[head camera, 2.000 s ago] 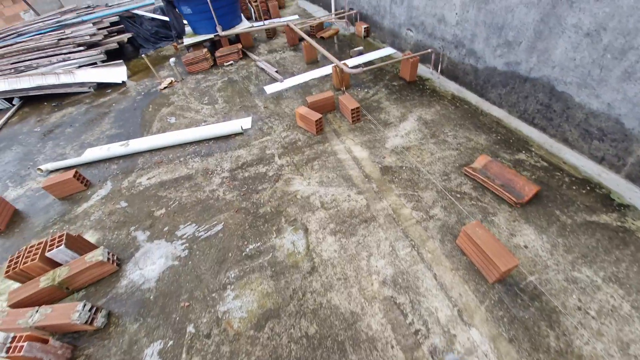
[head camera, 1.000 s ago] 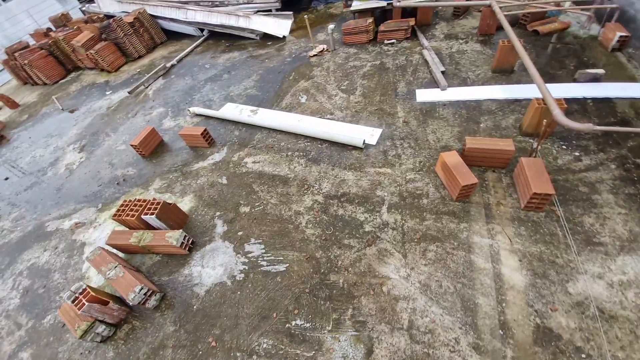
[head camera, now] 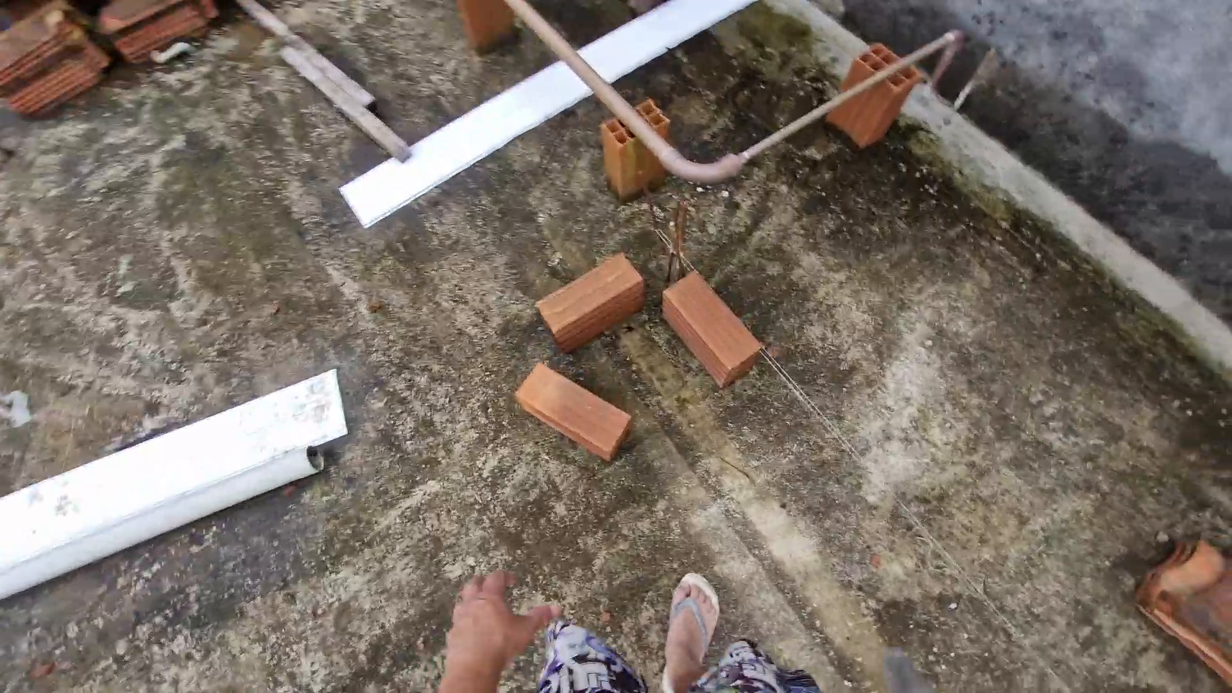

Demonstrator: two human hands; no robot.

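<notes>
My left hand (head camera: 493, 621) hangs at the lower middle of the view with its fingers apart and nothing in it, beside my patterned shorts. My right hand is not clearly seen; a blurred grey shape at the bottom edge, right of my legs, cannot be told. Ahead of me on the concrete lie three hollow clay bricks: one nearest (head camera: 574, 411), one behind it (head camera: 592, 301), and one to the right (head camera: 711, 328) touching a thin string (head camera: 818, 414). Rusty rebar ends (head camera: 677, 241) stand just behind them.
A brown pipe (head camera: 616, 96) with an elbow rests over upright hollow bricks (head camera: 635, 154). A white strip (head camera: 520, 111) lies behind, a white panel with a pipe (head camera: 173, 472) at left. A curved clay tile (head camera: 1189, 597) is at lower right. A wall and kerb (head camera: 1088, 231) run along the right.
The view has moved close to the three bricks and tilted down. My left hand, one sandalled foot and my shorts have come into view.
</notes>
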